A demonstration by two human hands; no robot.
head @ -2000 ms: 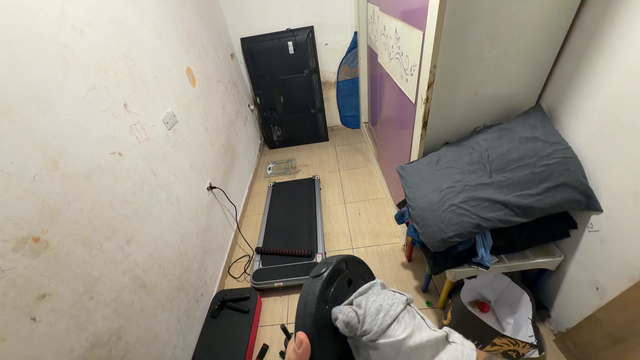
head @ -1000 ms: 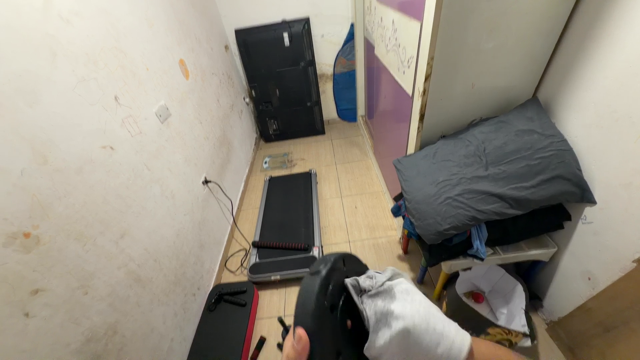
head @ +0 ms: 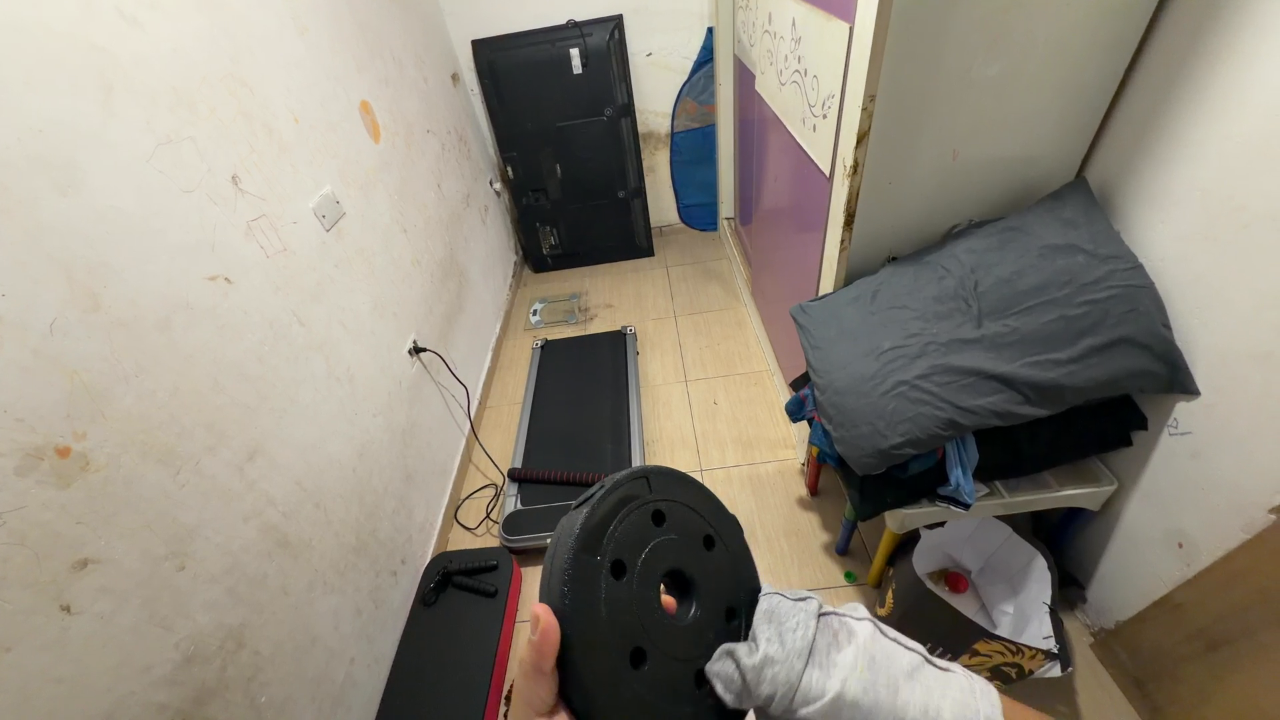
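A round black weight plate (head: 640, 610) with a centre hole and smaller holes around it is held up at the bottom centre. My left hand (head: 540, 665) grips its left edge, the thumb showing and the other fingers mostly behind the plate. A light grey cloth (head: 860, 660) covers my right hand (head: 745, 665) and lies against the plate's right face; the fingers under it are hidden. Beyond the plate, a walking-pad treadmill (head: 580, 410) lies on the floor with a dark red-and-black ridged bar (head: 555, 477) across it.
A black step board with red edge (head: 440, 640) carries a jump rope (head: 460, 580). A cable (head: 470, 400) runs from the wall. A glass scale (head: 555, 310) and a leaning flat-screen television (head: 565, 140) stand farther off. At right, a grey pillow (head: 1000, 320) rests on a small plastic table (head: 1000, 500) above a bin (head: 1050, 640).
The plate has turned so that its round face and holes show more fully. The cloth-covered right hand has moved to the plate's lower right.
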